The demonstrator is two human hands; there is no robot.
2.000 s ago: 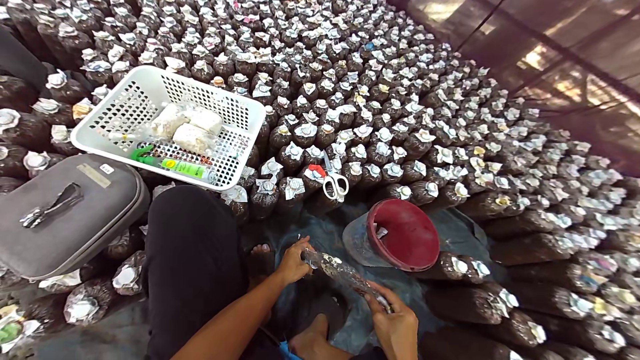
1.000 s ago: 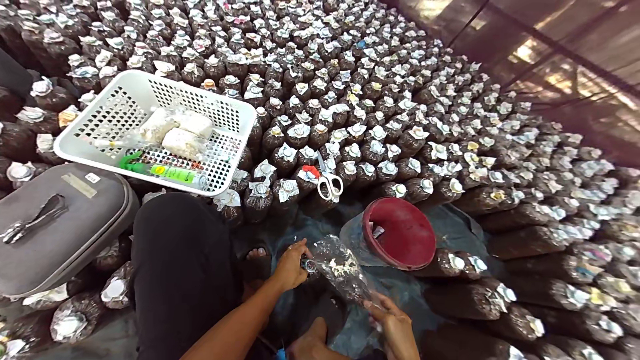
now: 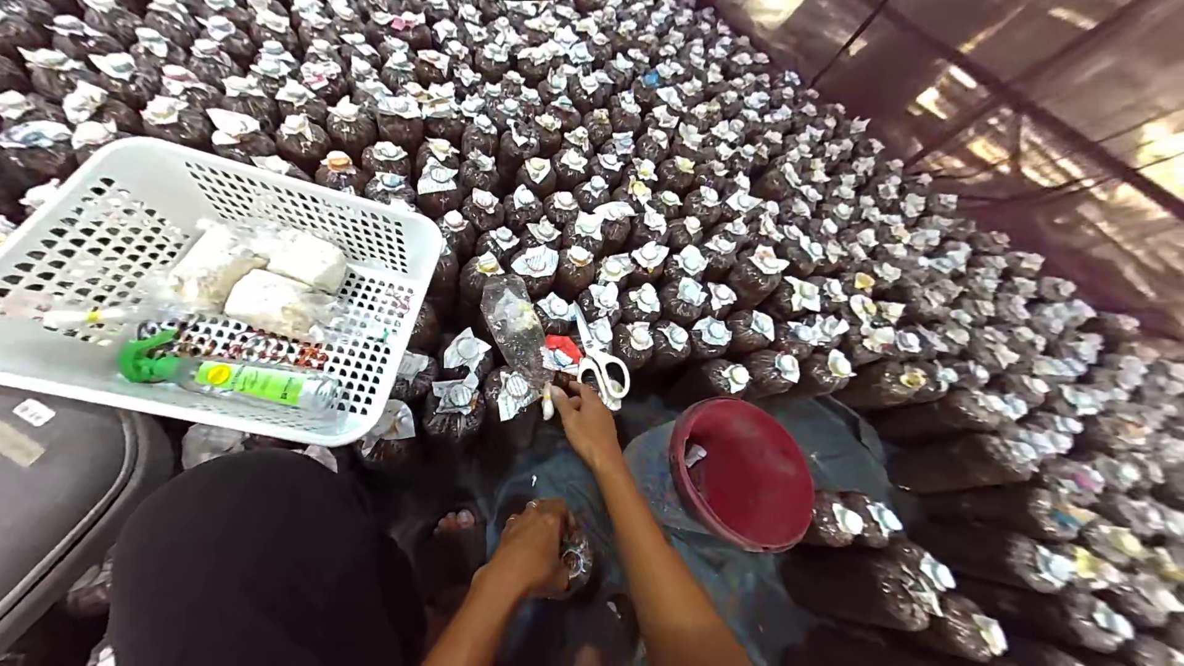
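My left hand [image 3: 536,548] grips the top of a dark substrate-filled plastic bag [image 3: 577,559] low in the middle. Farther forward, my right hand [image 3: 581,414] is at the end of a clear plastic bag [image 3: 514,324] with pale crumbs inside, which lies over the paper-capped bags; how its fingers close on it is partly hidden. White-handled scissors [image 3: 606,368] are just beyond my right fingertips, blades pointing away, beside a red piece [image 3: 561,351]. Right of my right forearm stands a bucket with a dark red inside [image 3: 745,476], holding a small pale scrap.
A white perforated basket [image 3: 393,361] on the left holds bags of white material [image 3: 282,301] and a spray bottle with a green head [image 3: 259,381]. Beside it is a grey case [image 3: 55,481]. Rows of capped substrate bags [image 3: 703,333] surround the spot; a mesh wall rises at right.
Both hands held the clear bag with pale crumbs between them. Now my right hand is forward with it near the scissors, and my left hand is on a dark substrate bag.
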